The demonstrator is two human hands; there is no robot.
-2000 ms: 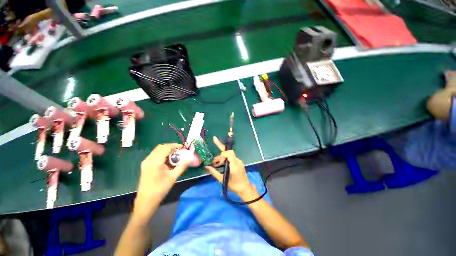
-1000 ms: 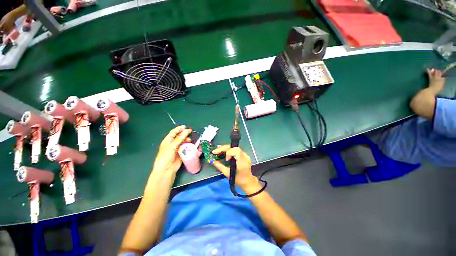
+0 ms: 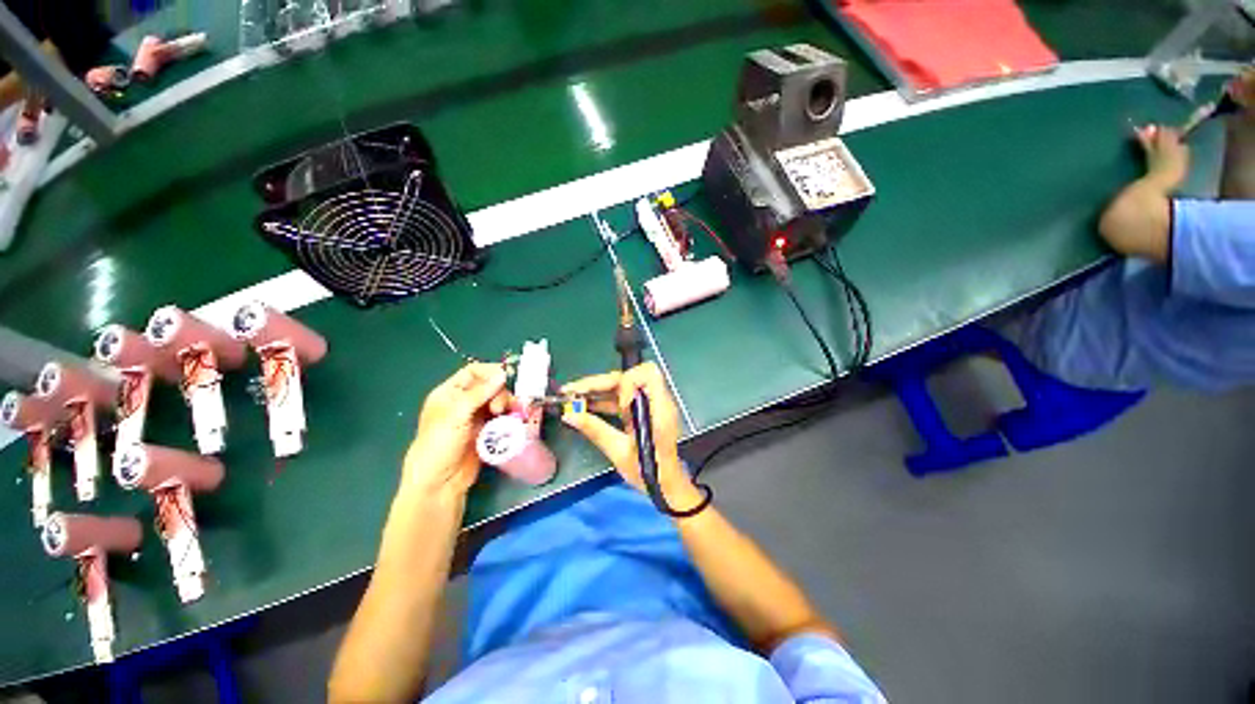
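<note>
A pink and white handheld unit (image 3: pixel 520 451) is near the front edge of the bench, its pale round end facing up and left and its white handle pointing away from me. My left hand (image 3: pixel 461 417) is at its left side, fingertips near the handle; a thin wire shows by them. My right hand (image 3: pixel 636 421) holds the soldering iron (image 3: pixel 637 399), tip pointing up and away. The thumb and finger of the same hand pinch a small part with a blue spot, probably the circuit board (image 3: pixel 569 404) seen edge-on, at the right of the handle.
Similar pink units (image 3: pixel 176 468) stand clustered at left. A black fume fan (image 3: pixel 361 234) is behind my left hand. A separate unit (image 3: pixel 685 285) lies beside the soldering station (image 3: pixel 787 193), whose cables run right of my hand. Another person's arm (image 3: pixel 1149 206) is at far right; a blue stool (image 3: pixel 1012 413) is below.
The view has shifted, so the bench things sit further left. The green board face seen before now shows only edge-on. The handle is more upright. Both hands stay at the unit.
</note>
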